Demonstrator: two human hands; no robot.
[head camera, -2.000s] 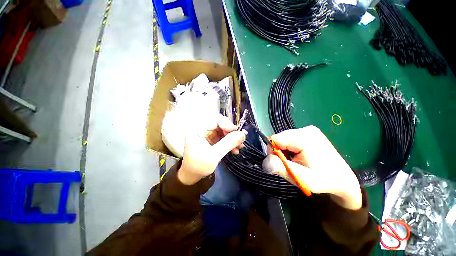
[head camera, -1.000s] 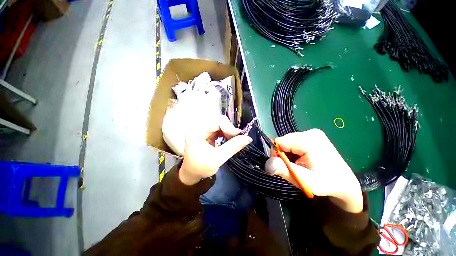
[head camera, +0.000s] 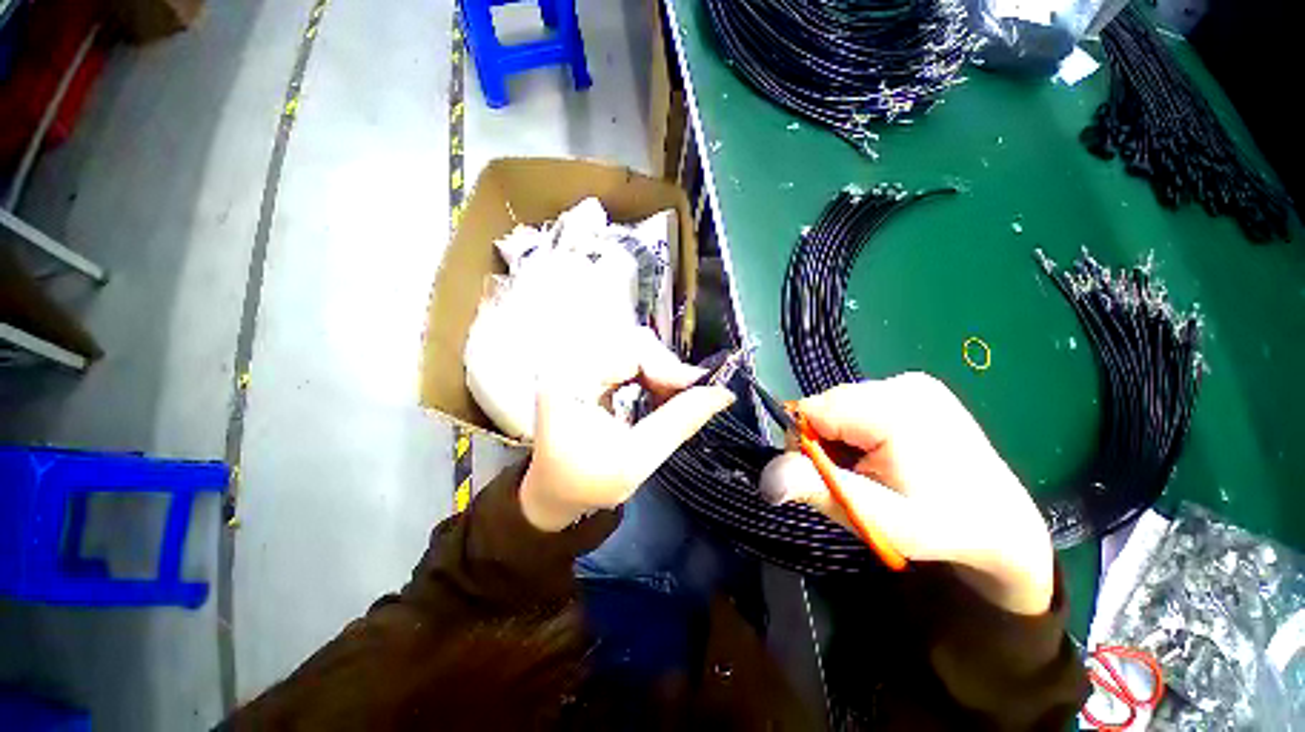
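Note:
My left hand (head camera: 608, 436) pinches a cable end (head camera: 726, 369) between thumb and fingers; pale wisps show at its tip. My right hand (head camera: 916, 465) holds scissors (head camera: 847, 503) by their orange handles. The dark blades point up and left, with their tips at or very near the cable end; whether they touch it cannot be told. A thick curved cable bundle (head camera: 744, 515) runs below both hands, across the lap and table edge. The fingers hide part of the pinched cable.
A carton (head camera: 455, 308) with white material stands left of the table. On the green mat (head camera: 945, 258) lie a fanned bundle (head camera: 1145, 386), a yellow rubber band (head camera: 978, 353), far coils (head camera: 844, 65), a parts bag (head camera: 1209, 601) and second scissors (head camera: 1123, 686). Blue stools (head camera: 115, 526) stand left.
The pinched cable end and my left fingertips have moved slightly right, nearer the scissor blades. The whole view has shifted a little. My right hand keeps its grip on the scissors.

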